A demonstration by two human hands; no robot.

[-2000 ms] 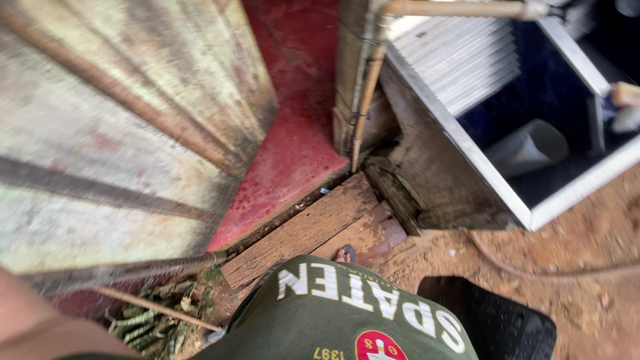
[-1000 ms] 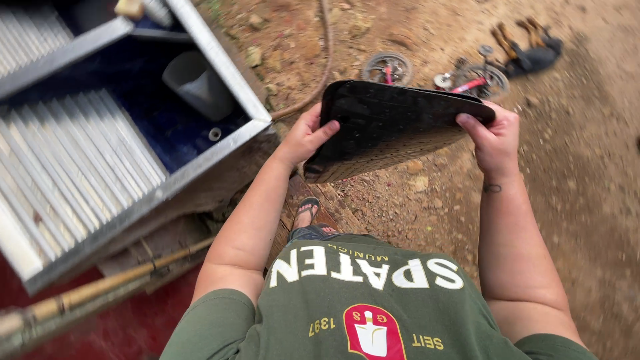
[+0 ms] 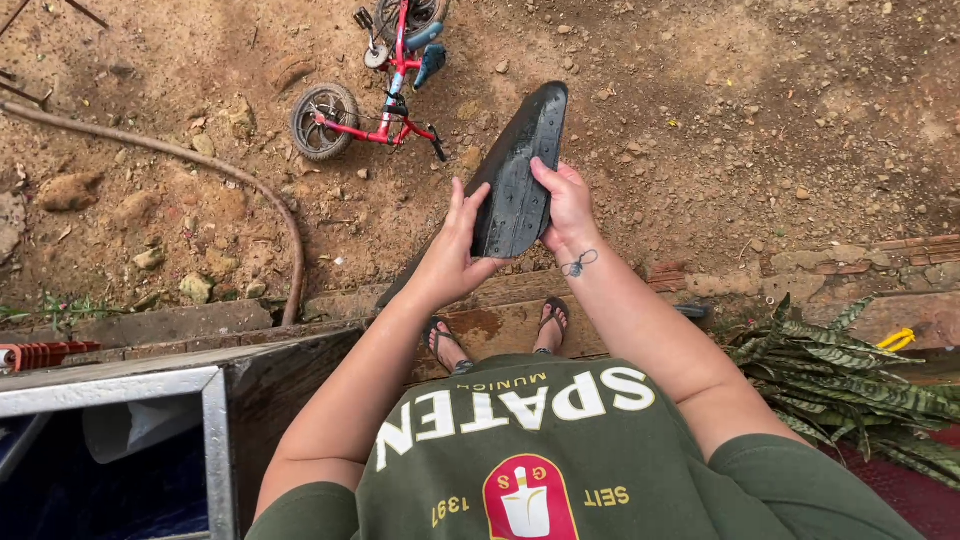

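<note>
A dark, wet-looking mat point(image 3: 517, 187), probably rubber, with small raised studs is tilted in front of me over the dirt ground. My right hand point(image 3: 566, 206) grips its right edge, the thumb on the studded face and the fingers behind. My left hand point(image 3: 457, 251) lies against its lower left side with the fingers spread and the thumb near the bottom edge; whether it grips or only supports the mat cannot be told. Part of the mat runs behind my left forearm.
A small red bicycle point(image 3: 390, 112) lies on the dirt beyond my hands. A brown hose point(image 3: 255, 180) curves at the left. A metal-rimmed basin point(image 3: 214, 442) with a whitish container point(image 3: 124, 431) stands at lower left. Long-leaved plants point(image 3: 847, 375) lie at right. My sandalled feet stand on wooden planks point(image 3: 502, 330).
One second ago both hands held the mat by its opposite sides; now it is tilted more steeply and my left hand's fingers are spread along it. The view has swung toward the yard.
</note>
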